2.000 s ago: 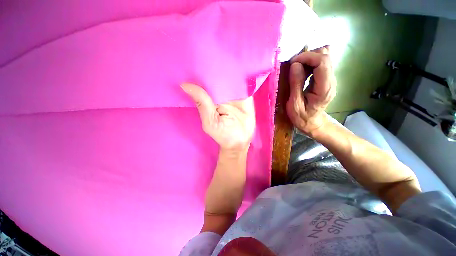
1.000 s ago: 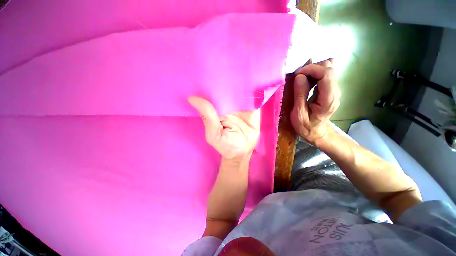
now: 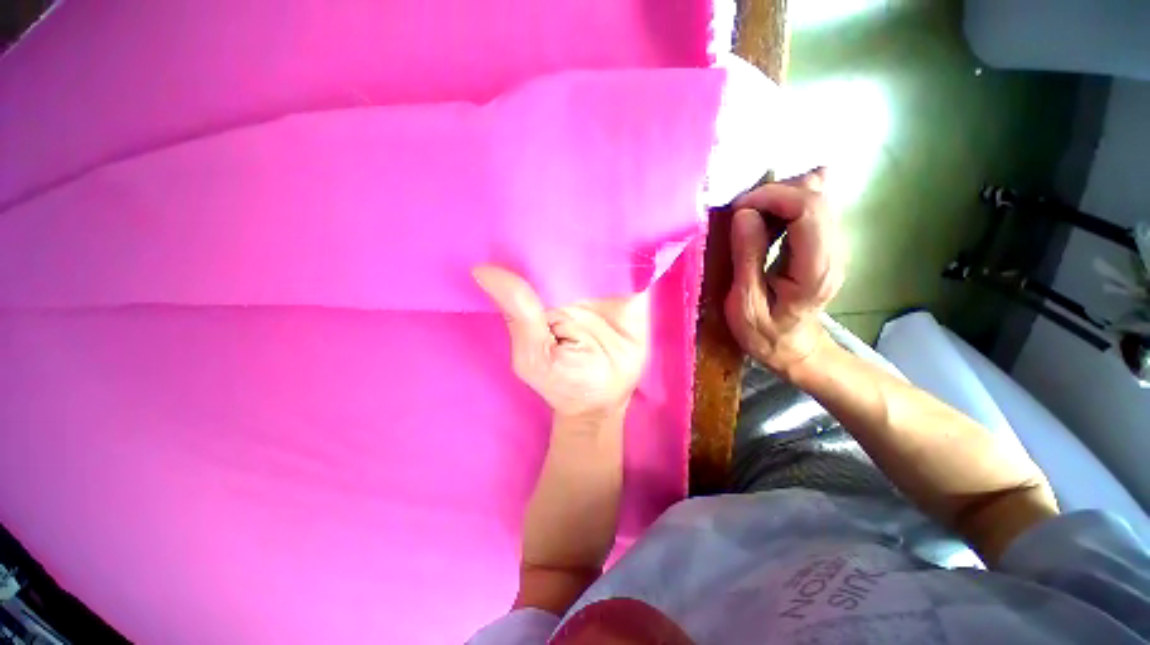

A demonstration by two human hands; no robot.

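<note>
A large bright pink fabric (image 3: pixel 315 403) covers the surface in front of me. Its upper ply is folded or lifted along a line towards its right edge. My left hand (image 3: pixel 574 353) is palm up, with its fingers hidden under this ply, which rests over them; the thumb is apart from the fingers. My right hand (image 3: pixel 784 271) is just beyond the fabric's right edge, thumb and forefinger together at the lower edge of a washed-out white piece (image 3: pixel 744 139). Glare hides whether this is paper or cloth.
The brown wooden table edge (image 3: pixel 716 403) runs beside the fabric. Beyond it are a green floor (image 3: pixel 908 239) with strong glare, a dark metal frame (image 3: pixel 1034 258) and a pale roll or sheet (image 3: pixel 971 378) at the right. My shirt front fills the bottom.
The view has shifted, so fabric and hands appear slightly lower than two seconds ago. Both hands keep nearly the same pose and place on the fabric and white piece.
</note>
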